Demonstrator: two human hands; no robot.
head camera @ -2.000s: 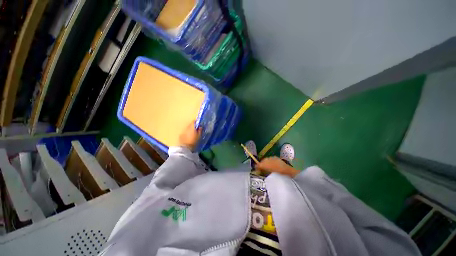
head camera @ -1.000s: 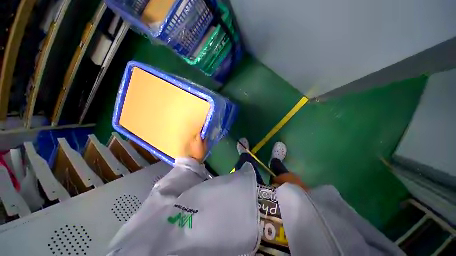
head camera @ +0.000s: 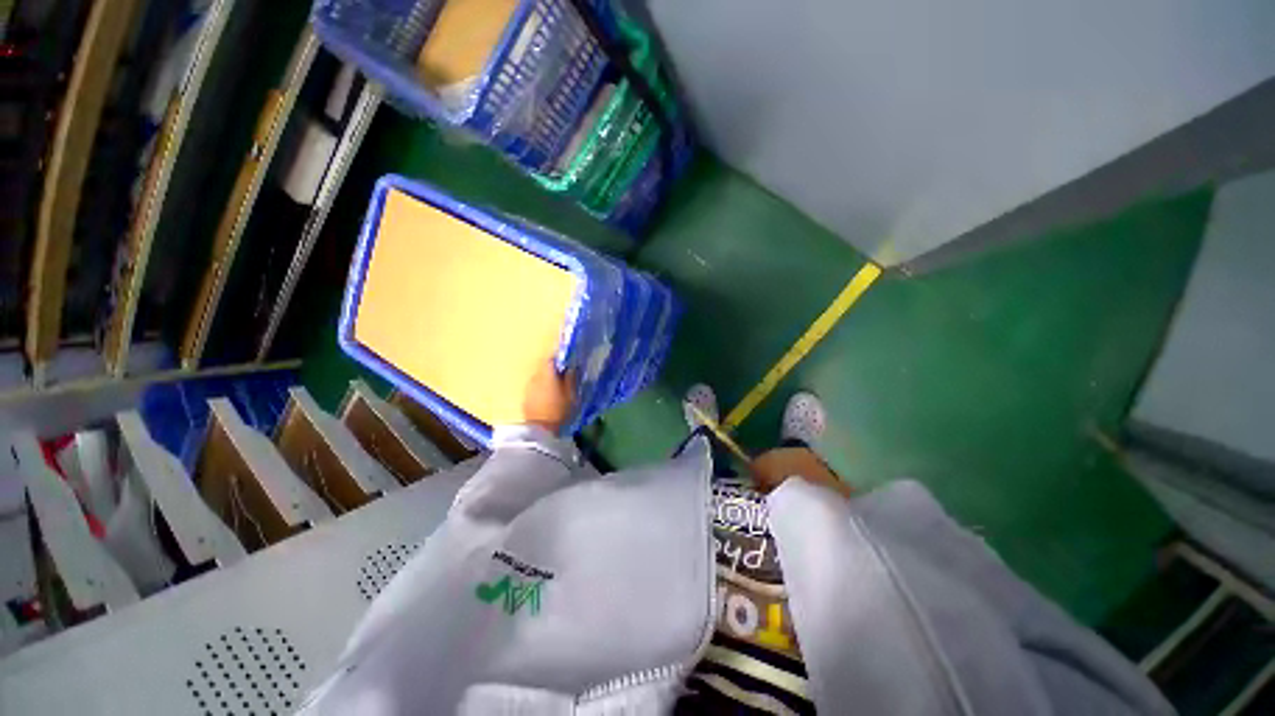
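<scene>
A stack of film-wrapped blue crates [head camera: 615, 333] stands on the green floor, ahead and to the left. A flat tan cardboard sheet [head camera: 462, 301] lies inside the top rim. My left hand [head camera: 550, 397] is on the near right corner of the top crate's rim, its fingers partly hidden by the rim. My right hand [head camera: 800, 469] is near my waist, closed around a thin yellow rod [head camera: 723, 437] that points forward and left. The rod's far end is near my shoes.
Another stack of blue crates [head camera: 545, 91] and a green crate [head camera: 622, 147] stand beyond, by the grey wall [head camera: 951, 112]. Tan-edged shelves [head camera: 168, 182] are at the upper left. A grey rack with slanted boards [head camera: 266, 455] is at the lower left. A yellow line [head camera: 807, 347] crosses the floor.
The crate stack appears slightly further right than one second ago, with more of its lower crates showing. My left hand stays at its rim. My right hand and the rod appear slightly higher.
</scene>
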